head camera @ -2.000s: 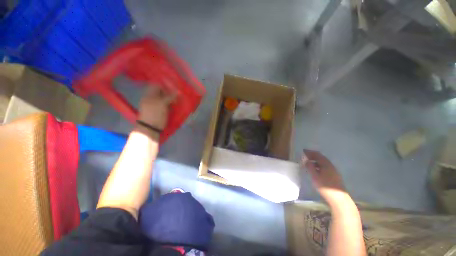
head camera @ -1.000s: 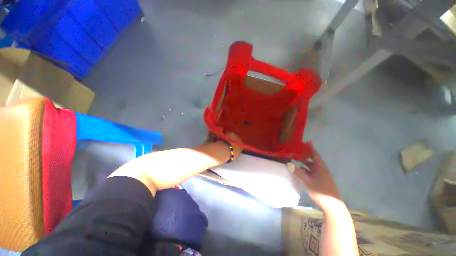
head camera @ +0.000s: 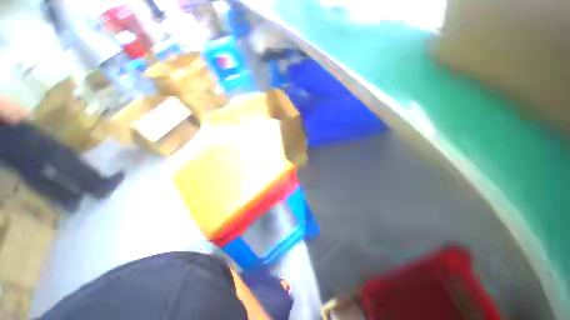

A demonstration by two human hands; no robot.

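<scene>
The picture is blurred. A red plastic stool (head camera: 431,289) lies at the bottom right, cut off by the lower edge, with its underside showing. A tan-orange seat pad with a red edge (head camera: 234,187) sits on a blue plastic stool (head camera: 304,215) in the middle. My left sleeve is at the bottom, with a strip of forearm beside it; my left hand is not visible. My right hand is not in view. The carton under the red stool is mostly hidden; a pale piece shows at the stool's left.
A green-topped bench (head camera: 487,137) curves down the right side, with a large brown carton on it. Open cartons (head camera: 164,125) and a dark blue crate (head camera: 340,106) stand beyond the seat. A person's dark-trousered legs (head camera: 47,159) are at the left.
The view has swung left and up, showing the bench, more cartons and a person. The red stool now shows at the bottom right. My hands have gone out of view.
</scene>
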